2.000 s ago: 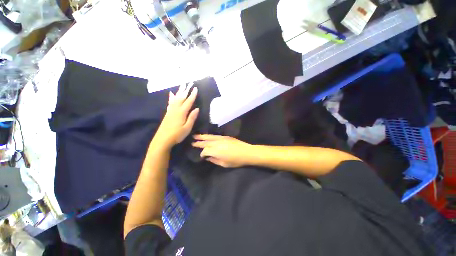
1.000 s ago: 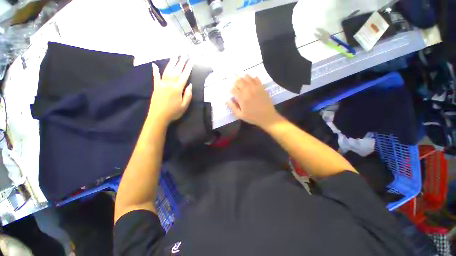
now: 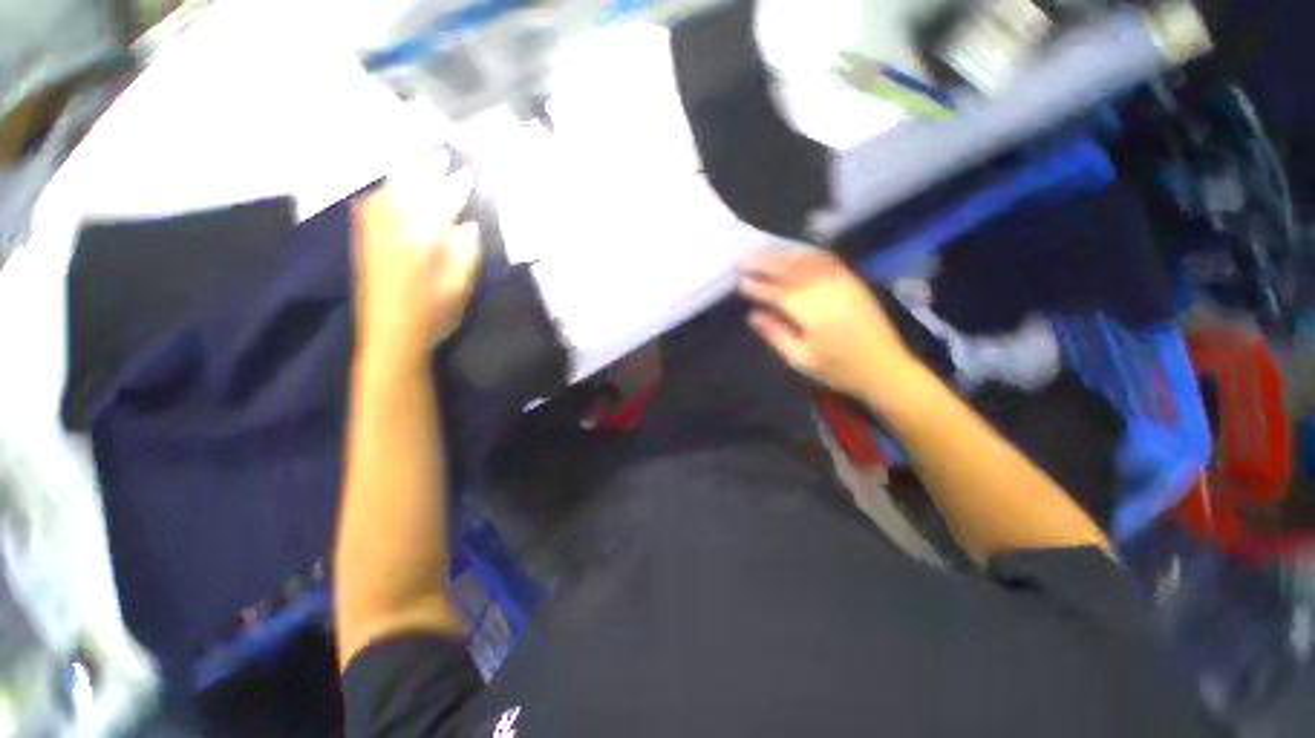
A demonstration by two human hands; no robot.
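Note:
The picture is blurred. A navy garment panel point(image 3: 231, 490) with a black panel point(image 3: 180, 274) at its upper left lies on the white table, left of the needle area. My left hand point(image 3: 418, 260) is on the cloth's upper right edge near the bright lamp; its fingertips are washed out, so its grip is unclear. Black cloth point(image 3: 505, 332) lies right of my left hand. My right hand point(image 3: 822, 317) is over the table's front edge, fingers apart, with nothing seen in it. A curved black piece point(image 3: 736, 130) lies apart, right of the needle area.
The sewing machine point(image 3: 490, 58) is at the top, blurred. Green and blue pens point(image 3: 909, 90) and a pale card point(image 3: 1002, 43) lie at upper right. A blue basket point(image 3: 1139, 404) with dark pieces and whitish scrap point(image 3: 1010, 353) is at right, a red basket point(image 3: 1247, 433) beyond. Another blue basket point(image 3: 490, 606) shows below.
My right hand has moved from beside the cloth onto the table, then right and down to its front edge. My left hand has moved left with the cloth, its fingers now looking more bent.

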